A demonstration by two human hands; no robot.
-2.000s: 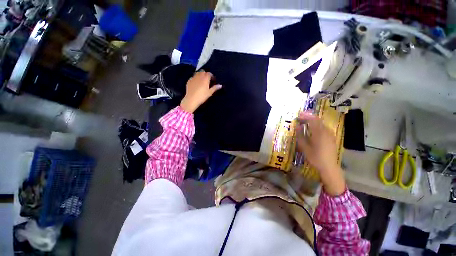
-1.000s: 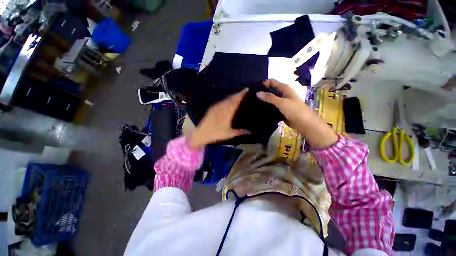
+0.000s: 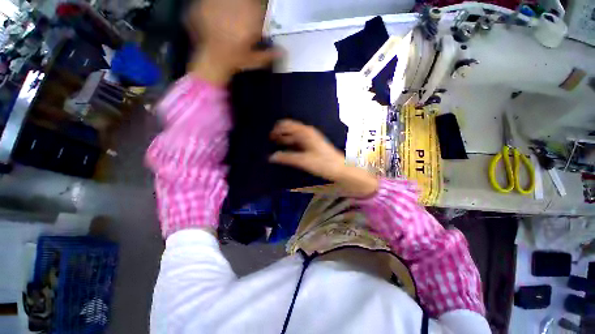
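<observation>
A large black garment panel [image 3: 306, 98] lies flat on the left part of the machine table and hangs over its left edge. My right hand [image 3: 306, 151] rests on the panel with its fingers spread a little. My left hand [image 3: 228, 36] is blurred at the top left, above the panel's far left corner; whether it holds dark cloth cannot be told. The needle area [image 3: 399, 107] of the cream-white sewing machine [image 3: 427, 65] is right of the panel, beside yellow PIT tape [image 3: 419, 153]. A small dark patch piece [image 3: 451, 136] lies right of the tape.
Yellow-handled scissors [image 3: 512, 171] lie right of the machine, with small tools [image 3: 551, 171] beyond them. Another dark piece [image 3: 361, 45] lies at the back of the table. A blue crate [image 3: 77, 280] stands on the floor at lower left. Black items [image 3: 551, 263] are at lower right.
My left hand has moved from the panel's front left up to the far left. My right hand has moved left and down over the panel. The panel now lies flatter than one second ago.
</observation>
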